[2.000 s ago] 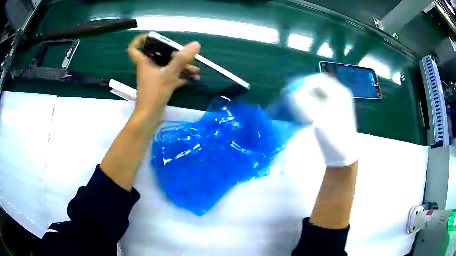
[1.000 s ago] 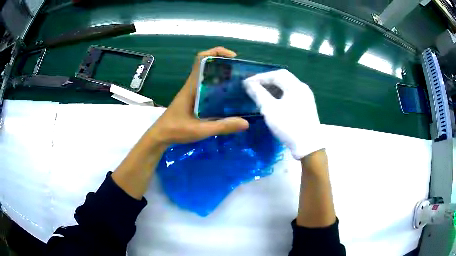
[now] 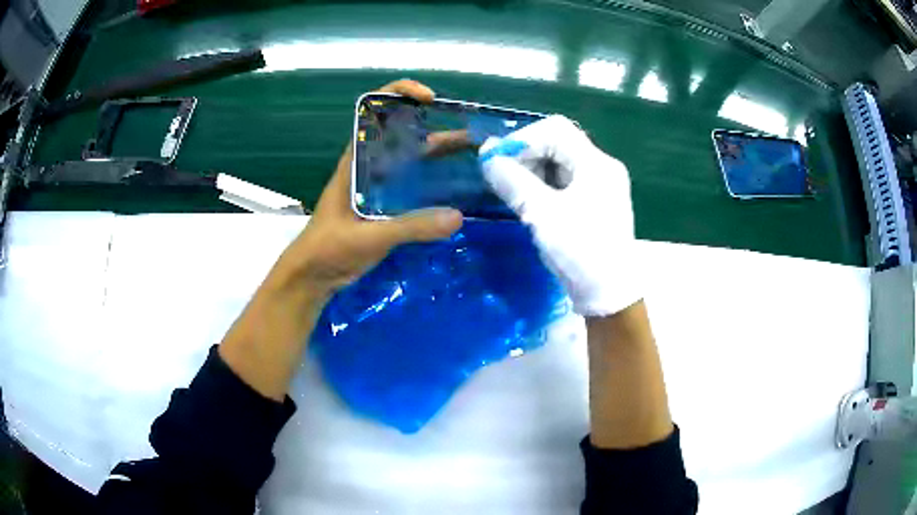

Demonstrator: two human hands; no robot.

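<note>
My bare left hand (image 3: pixel 367 216) holds a phone unit (image 3: pixel 412 161) by its left end, fingers behind the top edge and thumb along the bottom edge. The unit has a pale rim and a dark, shiny blue-tinted face turned to me. My right hand (image 3: pixel 568 201), in a white glove, is over the unit's right part, with a bit of blue film (image 3: pixel 505 150) pinched at the fingertips. The glove hides the unit's right end. A crumpled pile of peeled blue film (image 3: pixel 432 322) lies below the unit on the white work sheet (image 3: pixel 744 362).
A phone unit (image 3: pixel 761 165) lies on the green belt (image 3: pixel 664 181) at right. An empty middle frame (image 3: pixel 181 131) lies at left between two dark guide bars (image 3: pixel 191 72), the nearer with a white end (image 3: pixel 256 193). A slotted white strip (image 3: pixel 877 171) stands at the right edge.
The held unit has shifted slightly left and up. Blue film now shows at my gloved fingertips. The empty frame has moved left on the belt, and the unit at right has moved left too.
</note>
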